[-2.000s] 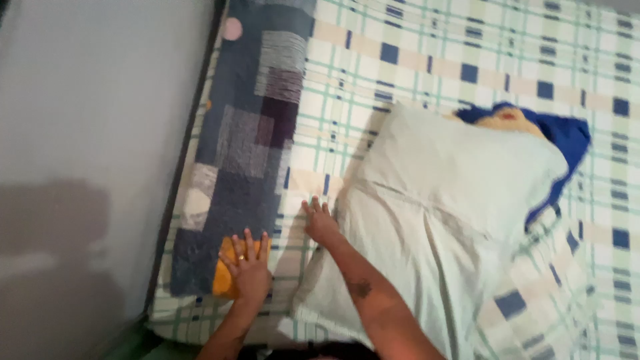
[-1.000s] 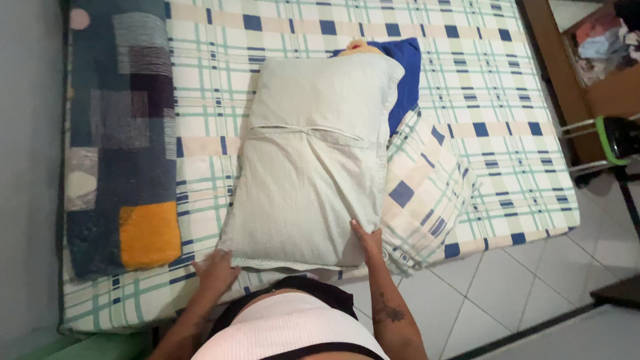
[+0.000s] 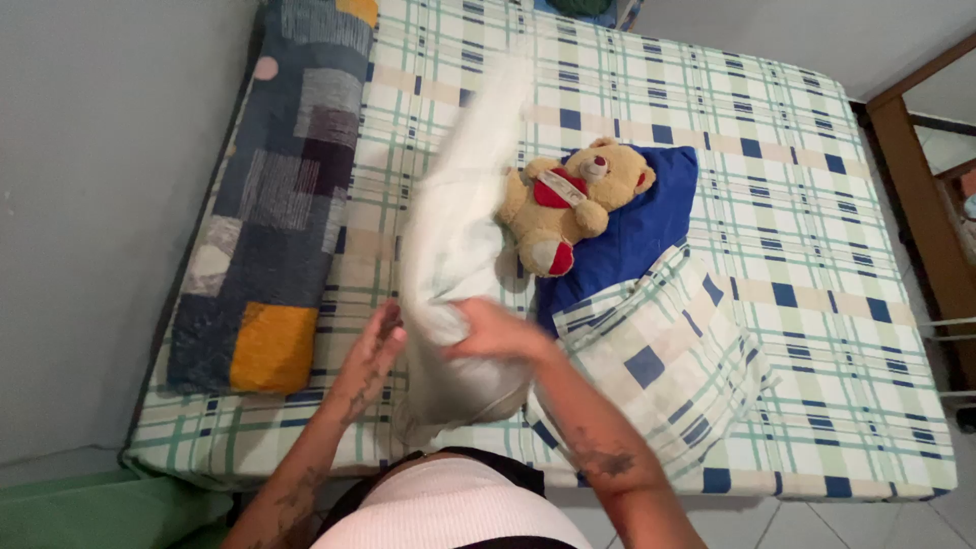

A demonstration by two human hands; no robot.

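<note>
A pale pillow, blurred by motion, stands tilted on its edge over the bed's plaid sheet. My right hand grips the pillow's near right side. At the pillow's left side is my left hand, its fingers apart; whether it touches the fabric is unclear. To the right, a tan teddy bear with a red heart lies on a blue pillow. A plaid pillowcase overlaps that pillow's near end. A folded patchwork-pattern blanket lies along the left side.
A grey wall borders the bed on the left. Green fabric is at the lower left. A wooden furniture frame stands off the bed's right side, above the tiled floor.
The pale pillow, flat one second ago, is now up on edge and uncovers the teddy bear and more of the blue pillow. Both hands have moved up from its near edge.
</note>
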